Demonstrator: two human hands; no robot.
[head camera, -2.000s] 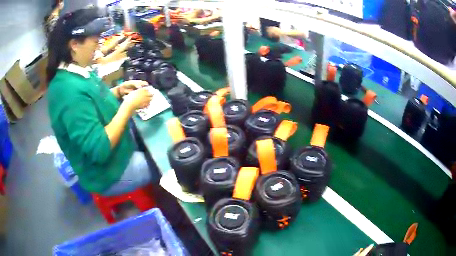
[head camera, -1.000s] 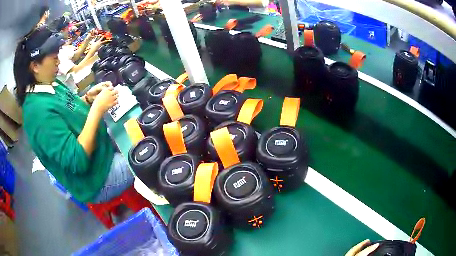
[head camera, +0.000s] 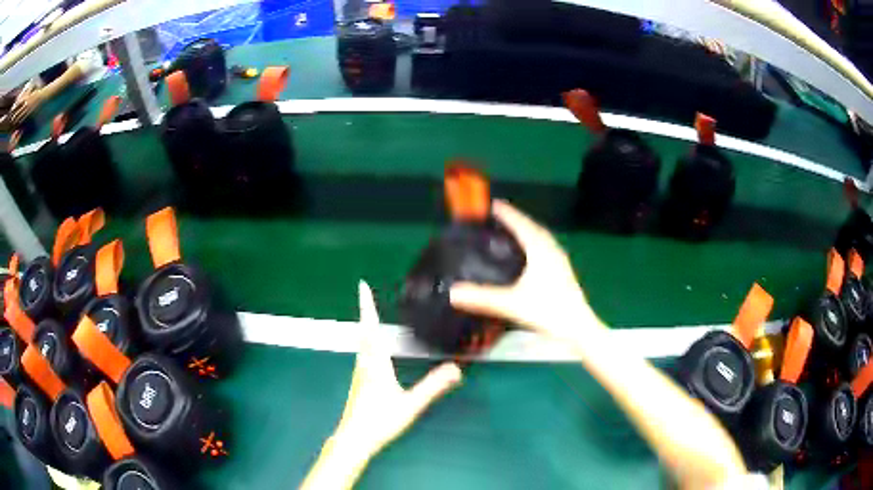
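Observation:
A black rounded speaker with an orange strap standing up is in the middle, blurred, over the white strip. My right hand grips its right side, with the thumb across the front and the fingers at the top. My left hand is just to the left and below, fingers apart, holding nothing. Orange marks show low on the speaker. Its top panel is too blurred to read.
Several speakers with orange straps stand on the green bench at the left and right. More stand on the dark green conveyor beyond the white strip. An amber mallet head shows between the right speakers.
The view has swung right, away from the seated person in green. Both my hands are now in view at the centre, the right one holding a speaker over the strip.

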